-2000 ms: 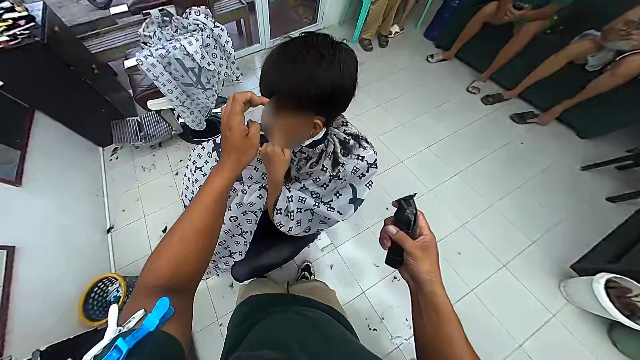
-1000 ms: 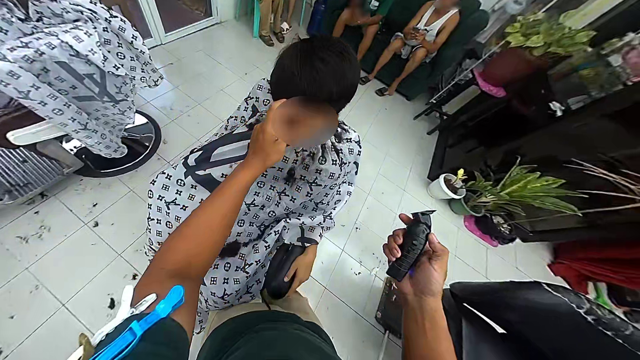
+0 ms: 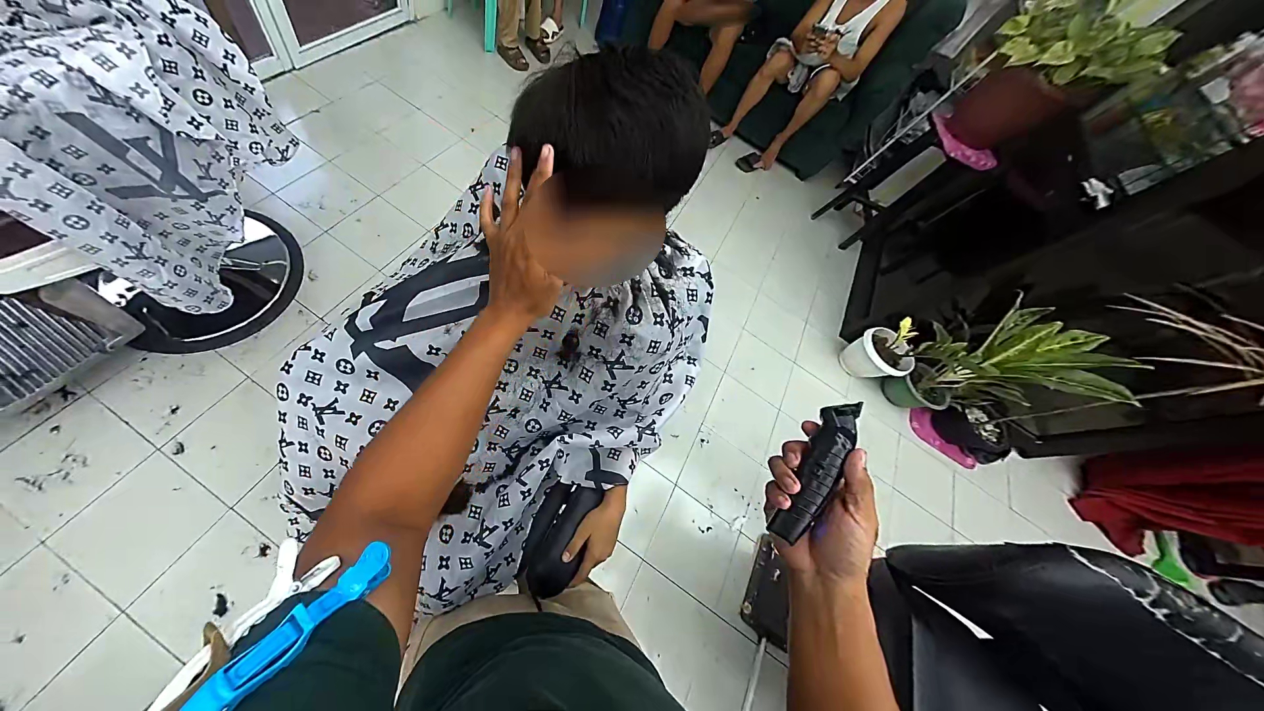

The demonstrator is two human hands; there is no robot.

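Note:
A person in a white barber cape (image 3: 415,326) with dark patterns sits before me, head tilted down. My left hand (image 3: 521,237), fingers spread, rests against the side of that person's head and dark hair (image 3: 617,118). Off to the right, away from the head, my right hand (image 3: 825,504) grips a black cordless hair trimmer (image 3: 822,469), its blade end up. Loose hair clippings (image 3: 571,346) lie on the cape. The seated person's hand rests on a black armrest (image 3: 553,543). Blue and white hair clips (image 3: 296,637) are fastened at my left sleeve.
At left stands another barber chair with a round base (image 3: 281,286), draped with a similar cape (image 3: 128,148). Potted plants (image 3: 1027,360) and a dark cabinet (image 3: 1145,237) are at right, a black padded chair (image 3: 1047,612) at lower right. People sit on a dark sofa (image 3: 829,128) behind.
The view has swung to the right since two seconds ago. My left hand has moved from the front of the face to the side of the head. The trimmer stays in my right hand.

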